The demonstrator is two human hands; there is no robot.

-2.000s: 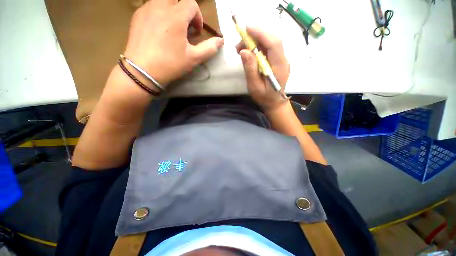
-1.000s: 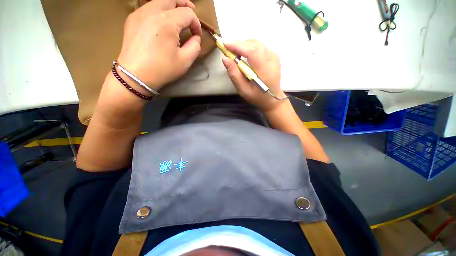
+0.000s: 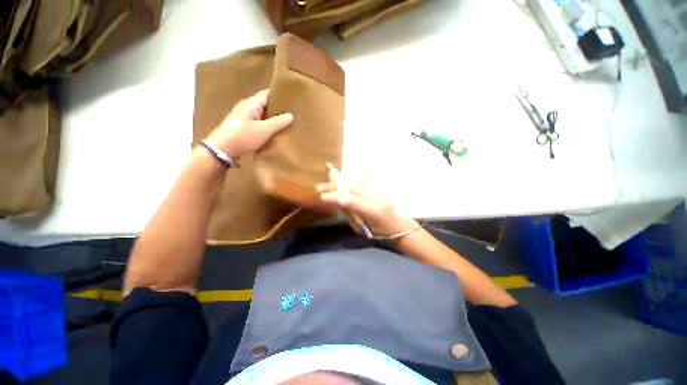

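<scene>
A brown fabric bag [image 3: 307, 113] lies near the front edge of the white table, with one part raised and folded over, blurred at its lower end. My left hand [image 3: 247, 129] holds the bag, with the thumb on top of the folded part and the fingers hidden behind it. My right hand [image 3: 367, 208] is at the lower right corner of the bag. It holds the thread burner [image 3: 360, 224], which is blurred, with its tip pointing up and away from me. Whether my right fingers also grip the bag is too blurred to tell.
A green-handled tool [image 3: 446, 143] lies right of the bag on the table [image 3: 482, 90]. A slim grey tool with dark loops [image 3: 536, 119] lies farther right. Stacked brown bags [image 3: 26, 143] are left and at the back. A power strip [image 3: 559, 34] and black adapter [image 3: 600, 43] are back right. Blue crates stand below.
The view has widened to show more table. The bag is now folded over. My left hand has changed its grip to the fold, and the burner has left the strip by my left fingertips.
</scene>
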